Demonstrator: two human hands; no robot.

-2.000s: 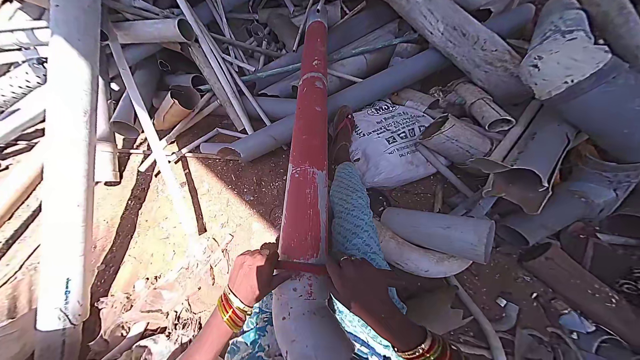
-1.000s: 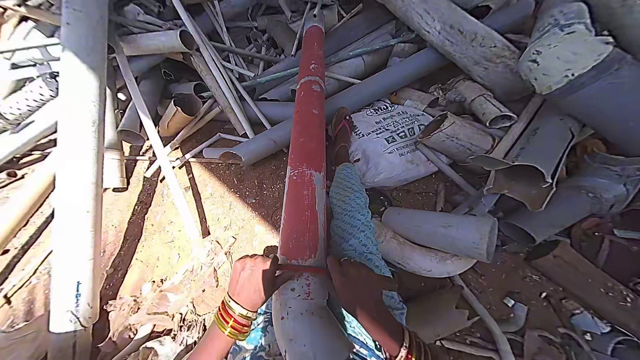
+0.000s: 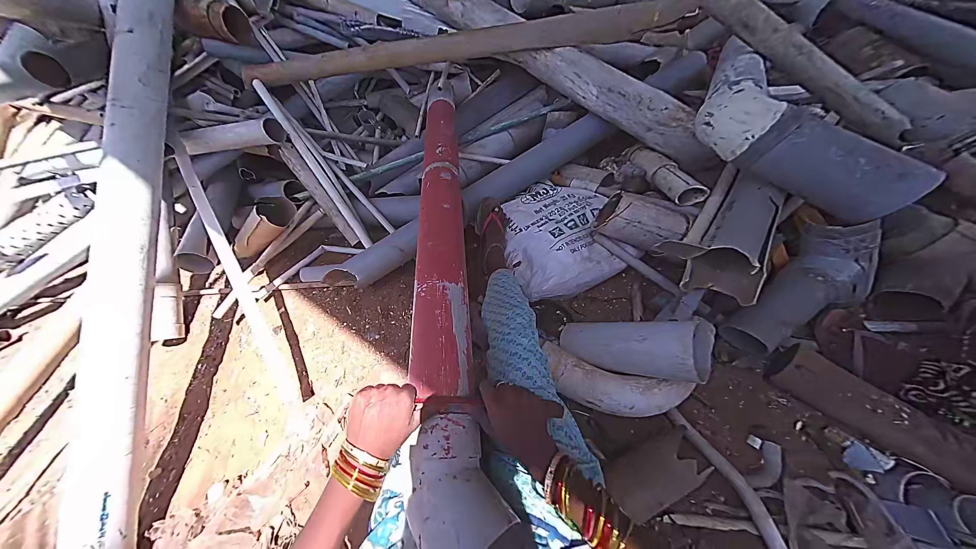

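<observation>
A long pipe with red paint (image 3: 440, 305) points away from me, its near part bare grey (image 3: 450, 473). Across the pipe, where red meets grey, lies a thin strip or blade with a red edge (image 3: 450, 402); its material cannot be told. My left hand (image 3: 381, 419), a fist with bangles at the wrist, grips its left end. My right hand (image 3: 518, 419), in shade, is closed around the right end. A leg in patterned blue cloth (image 3: 512, 328) lies along the pipe's right side, the foot (image 3: 492, 229) beyond it.
Scrap pipes lie heaped ahead and to the right, with a printed white sack (image 3: 560, 244) among them. A long white pipe (image 3: 122, 267) runs along the left. A short grey pipe (image 3: 640, 349) rests right of the leg, above a curved pale pipe (image 3: 610, 381).
The view has tilted up, showing more of the heap beyond the red pipe. Both hands stay closed at the strip's ends, near the join of red and grey.
</observation>
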